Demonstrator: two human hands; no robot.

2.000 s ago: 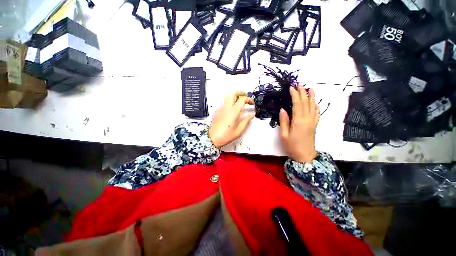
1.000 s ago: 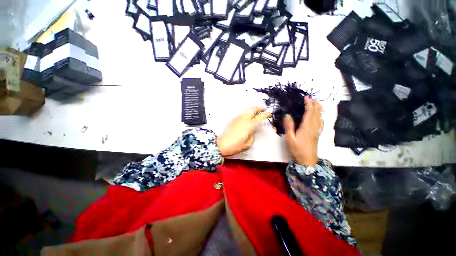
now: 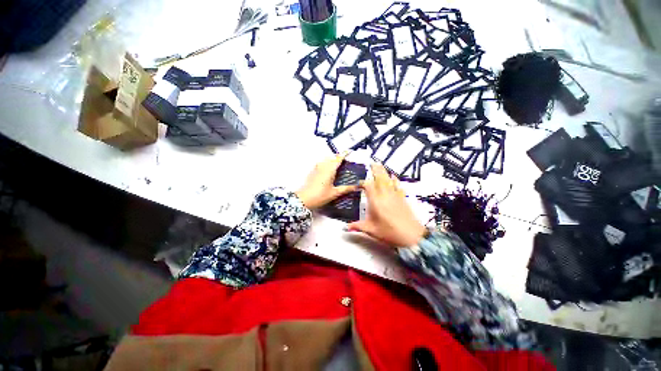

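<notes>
A small stack of black hang tags (image 3: 349, 196) lies on the white table in front of me. My left hand (image 3: 324, 184) is at its left side, with fingertips on its upper left edge. My right hand (image 3: 388, 206) is at its right side, with the thumb near the lower right edge. Both hands hold the stack between them; its edges are partly hidden by the fingers. A tangled pile of black hang tag strings (image 3: 467, 219) lies right of my right hand, beside the sleeve.
White-faced hang tags (image 3: 412, 83) lie heaped behind my hands. A denser string bundle (image 3: 528, 87) is behind right. Dark strung tags (image 3: 580, 250) pile at far right. Banded card stacks (image 3: 203, 109) and an open cardboard box (image 3: 109, 119) are at left. A green holder (image 3: 319, 29) stands at the back.
Both hands have left the string pile and moved to the black tag stack. The view has shifted, showing more of the table's back and left.
</notes>
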